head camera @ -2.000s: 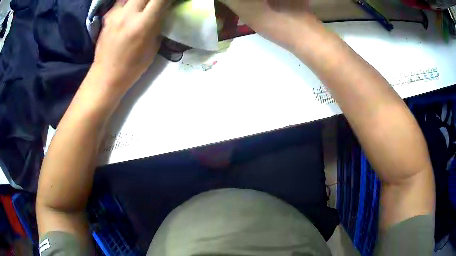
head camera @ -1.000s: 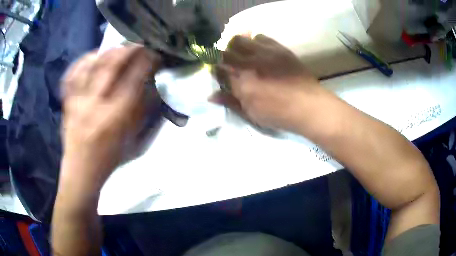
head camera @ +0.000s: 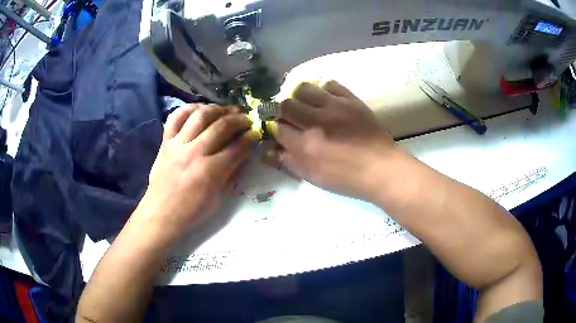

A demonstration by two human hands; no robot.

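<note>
The white-grey sewing machine (head camera: 328,31), marked SINZUAN, spans the top. Its presser foot and needle area (head camera: 254,110) is lit yellow-green. My left hand (head camera: 205,139) is just left of the needle, fingers bent and pressed down at the cloth. My right hand (head camera: 322,129) is just right of the needle, thumb and fingertips pinched together at the work. The piece between the hands is almost wholly covered by the fingers. The dark navy garment (head camera: 88,139) hangs and lies in folds at the left, reaching behind my left hand.
Thread snips (head camera: 458,110) with a blue handle lie open right of my right hand. A red item (head camera: 521,87) sits under the machine's right end. The white table (head camera: 303,233) has printed ruler marks near its front edge. Blue crates show below at both sides.
The view has tilted up, showing more of the machine. My left hand has moved right, close to the needle. The white cloth piece seen earlier between my hands is now hidden.
</note>
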